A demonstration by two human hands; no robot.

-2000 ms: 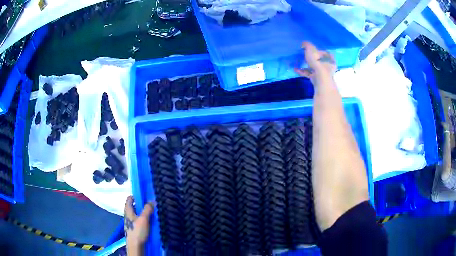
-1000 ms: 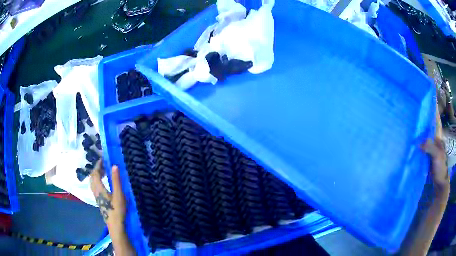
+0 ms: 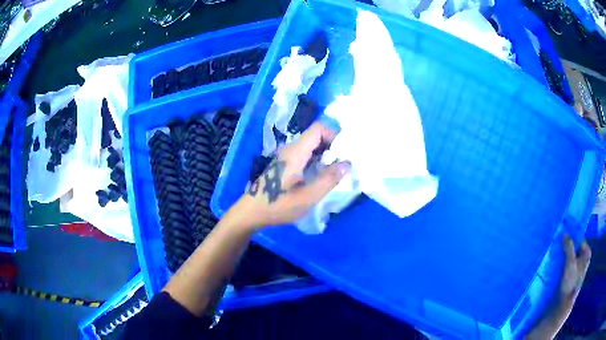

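A large blue crate (image 3: 478,219) lies tilted over a lower blue crate (image 3: 143,192) that holds long rows of nested black parts (image 3: 174,199). My left hand (image 3: 292,176) is inside the upper crate, its fingers closed on a crumpled white liner sheet (image 3: 392,126). A few black parts (image 3: 304,113) and more white sheet lie at the crate's left end. My right hand (image 3: 573,279) holds the upper crate's right end from outside, partly hidden by the wall and near the picture's edge.
Another blue crate with black parts (image 3: 206,74) stands behind the lower one. On the left, white sheets (image 3: 100,149) carry loose black parts. More blue crates stand at the far left and far right. Yellow-black tape (image 3: 56,299) marks the floor at lower left.
My left hand has left the lower crate's left edge and taken hold of the white sheet. My right hand has brought the upper crate down from the back and nearer, over the lower one.
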